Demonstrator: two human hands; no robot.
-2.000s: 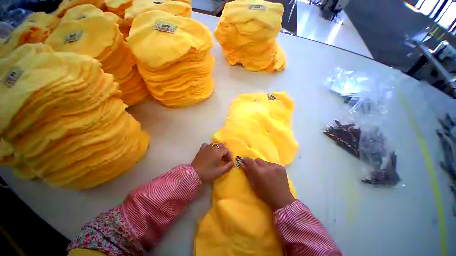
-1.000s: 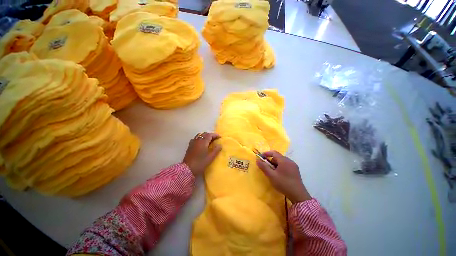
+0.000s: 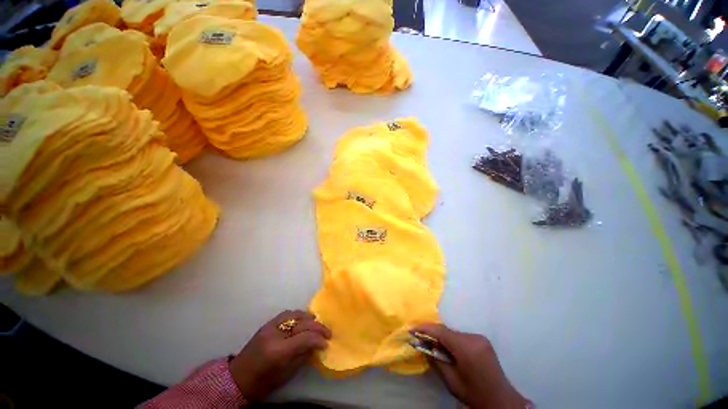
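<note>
Several yellow fabric pieces lie overlapping in a row on the white table, three with a small patch in view. My left hand is at the near left edge of the nearest piece, its fingertips pinching that edge. My right hand is at the near right edge and holds small silver snips against the cloth. The nearest piece shows no patch and is slightly rumpled.
Tall yellow stacks stand at the left, with another stack at the far side. Clear plastic bags, dark brown parts, a yellow line and grey strips lie at the right. Machines stand behind.
Both hands have moved from the patch area down to the near end of the row. Two more patches are uncovered. The near edge of the row now shows, and the view has shifted.
</note>
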